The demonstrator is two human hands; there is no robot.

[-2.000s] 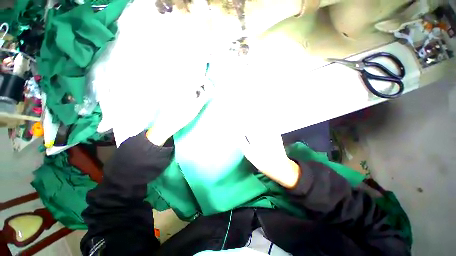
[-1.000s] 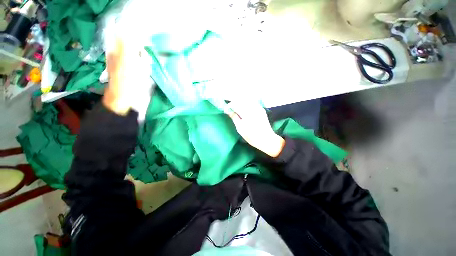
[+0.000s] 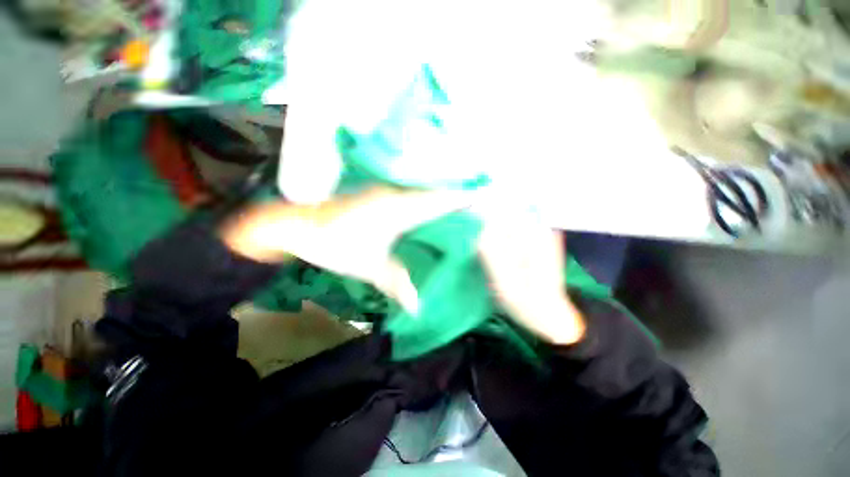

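Note:
The bright green cloth garment piece (image 3: 438, 293) lies over my lap and up onto the white table edge, its upper part washed out by the lamp. My left hand (image 3: 359, 228) reaches across from the left and lies over the cloth, thumb pointing down. My right hand (image 3: 527, 270) is on the cloth's right side, close to my left fingertips. Both hands are blurred and overexposed, and their fingertips are lost in glare. The cloth seems bunched between them. The needle area cannot be made out.
Black-handled scissors (image 3: 736, 197) lie on the white table (image 3: 643, 200) at the right, beside a tray of small parts (image 3: 813, 191). The cream sewing machine (image 3: 727, 102) is behind. Green cloth heaps (image 3: 116, 191) hang at the left near a dark red wooden chair (image 3: 42, 265).
My left hand has come down and across from the upper left to near my right hand. The cloth is more bunched up. The view has shifted and blurred.

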